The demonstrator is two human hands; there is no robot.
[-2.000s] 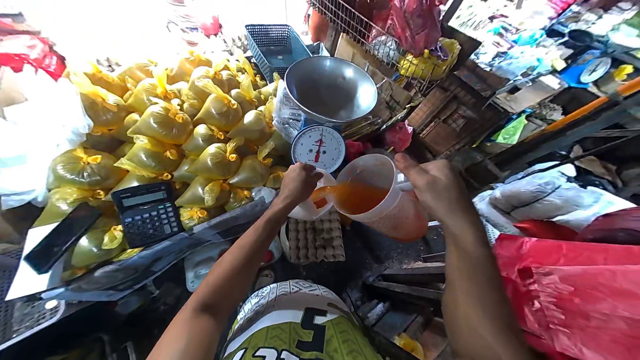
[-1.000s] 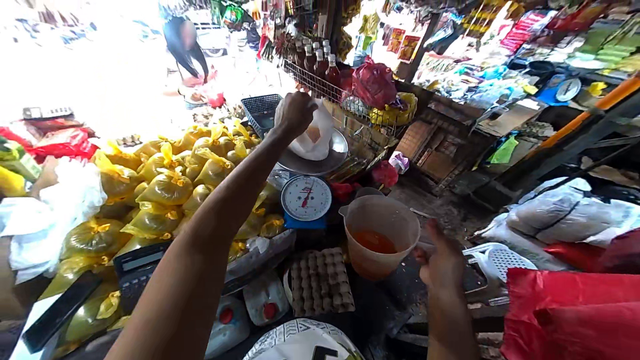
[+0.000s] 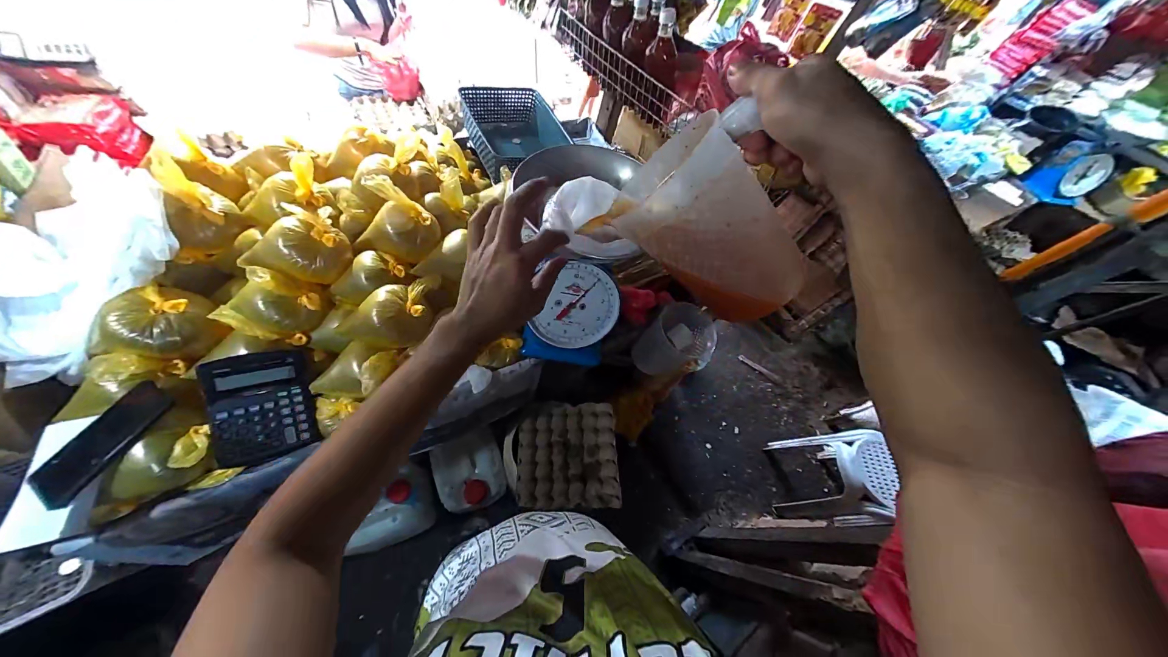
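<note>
My right hand [image 3: 789, 123] grips the handle of a translucent plastic pitcher [image 3: 721, 219]. The pitcher is tilted left, orange liquid inside, its spout over a white plastic bag [image 3: 589, 212] in the metal pan [image 3: 538, 169] of a scale. Beneath the pan, the dial [image 3: 574, 305] has its red pointer off to one side. My left hand [image 3: 511, 265] is raised just left of the pan and dial, fingers spread, holding nothing that I can see. A clear plastic cup [image 3: 675, 338] stands right of the scale's blue base.
Many tied yellow bags [image 3: 306, 245] are piled at the left, with a calculator [image 3: 257, 406] and a black phone-like object [image 3: 99, 444] before them. An egg tray [image 3: 566, 456] and jugs with red caps [image 3: 467, 470] lie below the scale. A blue-grey basket [image 3: 514, 128] stands behind.
The white bag, held over the pan by my left hand a second ago, now rests in it, released. My right hand has raised the pitcher and tipped it over the bag.
</note>
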